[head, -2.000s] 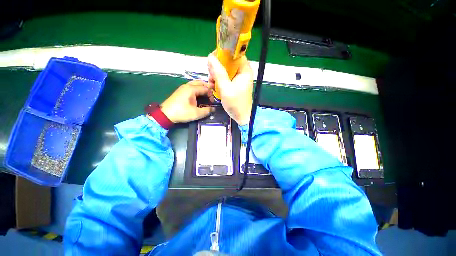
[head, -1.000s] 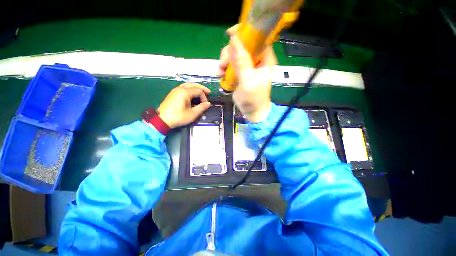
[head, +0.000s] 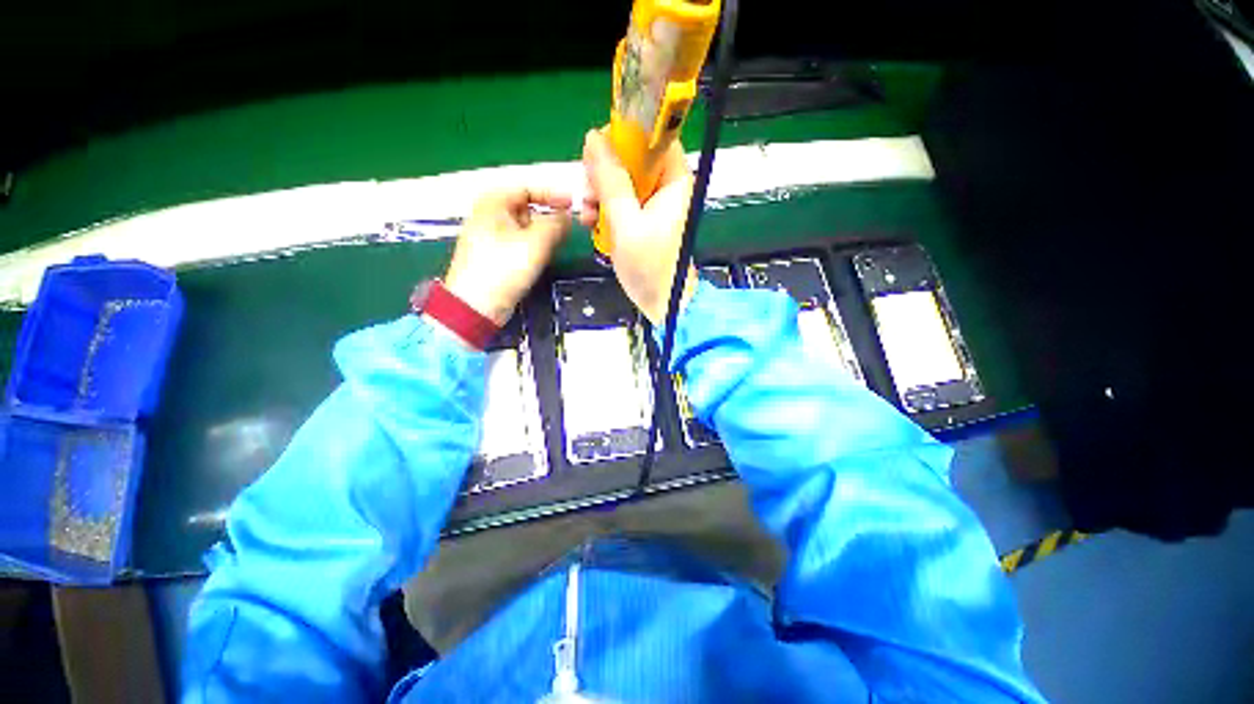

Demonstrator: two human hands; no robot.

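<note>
My right hand (head: 642, 227) grips the yellow-orange electric screwdriver (head: 652, 103) upright, with its tip low at the top end of a smartphone assembly (head: 601, 371). A black cord hangs from the tool in front of my right wrist. My left hand (head: 506, 248), with a dark red wristband, is just left of the tool. Its thumb and forefinger come together near the tool; any screw between them is too small to tell. Several phones lie in a row in the black phone tray (head: 541, 344). My left hand and right forearm partly cover some of them.
A blue screw bin (head: 96, 351) with two compartments of small grains lies at the far left. A pale edge strip (head: 330, 217) runs behind the tray, with clear plastic on it. A dark flat object (head: 784, 94) lies beyond the strip. Yellow-black floor tape (head: 1041, 549) shows at lower right.
The view has turned and shifted, so the bin sits further left and lower. The screwdriver, tilted and blurred one second ago, is upright again. My left hand is now beside the second phone, fingertips closer together.
</note>
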